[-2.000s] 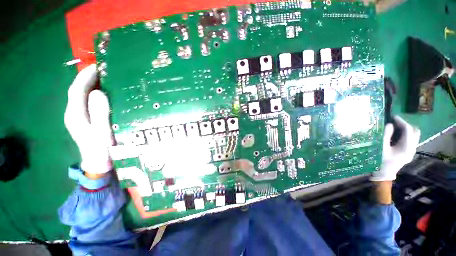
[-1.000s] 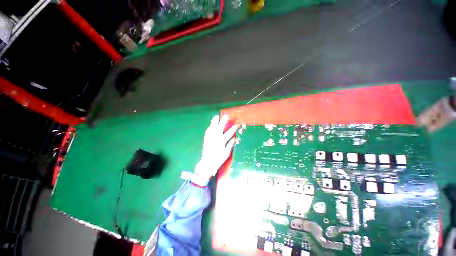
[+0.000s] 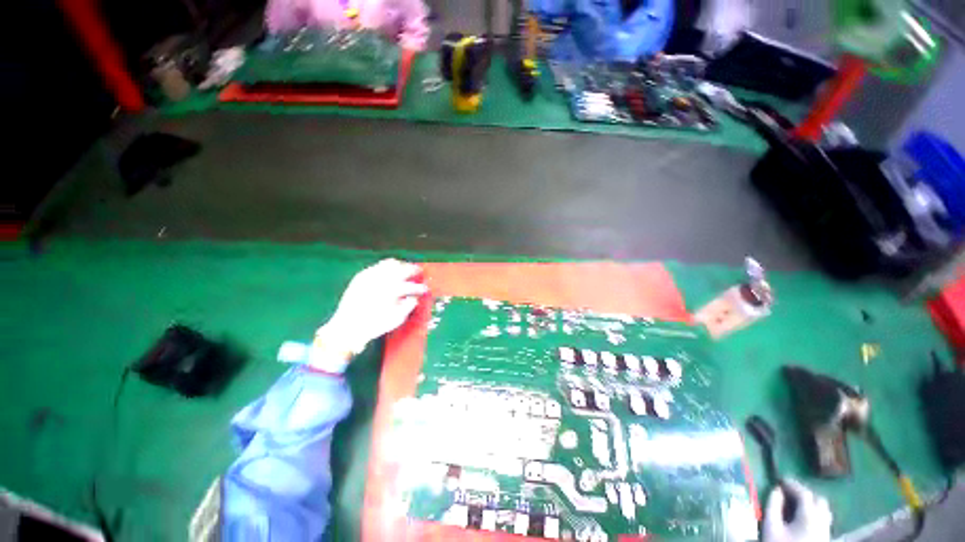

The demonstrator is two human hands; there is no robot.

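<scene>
The large green circuit board lies flat on the red mat, with rows of black parts with silver tabs and strong glare on its surface. My left hand, in a white glove, is at the mat's upper left corner, beside the board; what its fingertips hold is unclear. My right hand, gloved and cut off by the lower edge, is right of the board, closed around the handle of a black brush-like tool.
A pale bottle stands at the mat's upper right. A dark stand with a cable is farther right. A black fan-like square sits left. Beyond the grey conveyor are other boards and two people's sleeves. Black bins are upper right.
The board was held raised in both hands and now lies on the mat. The view swung left, then back with more bench showing. My right hand is back in view.
</scene>
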